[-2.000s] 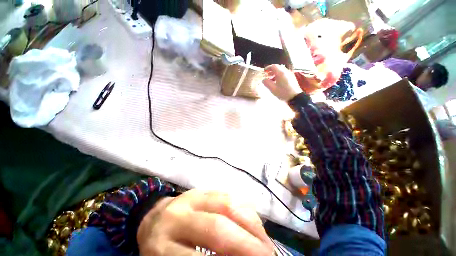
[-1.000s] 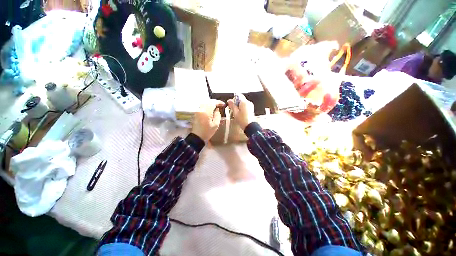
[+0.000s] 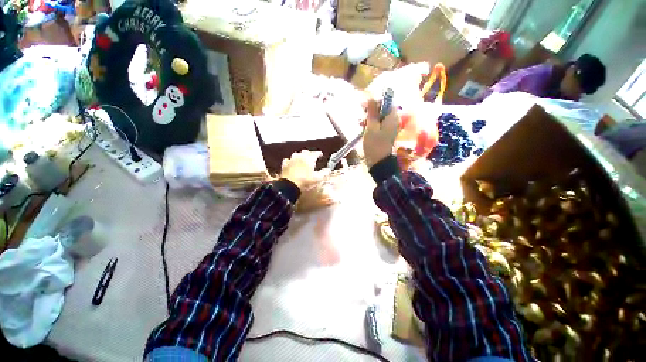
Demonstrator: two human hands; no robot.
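The small open carton stands on the far side of the table, flaps spread. My left hand is at its near edge, knuckles up; its fingertips are unclear, so I cannot tell whether it grips anything. My right hand is raised to the right of the carton, closed around a thin silver-grey bundle that sticks up above the fist. A pale grey length slants from below this hand down to the carton's edge by my left hand. The carton's near side is washed out by glare.
Gold pieces fill a large carton at right. Black snips and a white cloth lie left. A black cord, power strip, dark wreath and small grey item show. A person is beyond.
My hands were close together at the carton a second ago. My right hand has moved up and right with the silver-grey bundle, while my left stays at the carton. The camera view has shifted.
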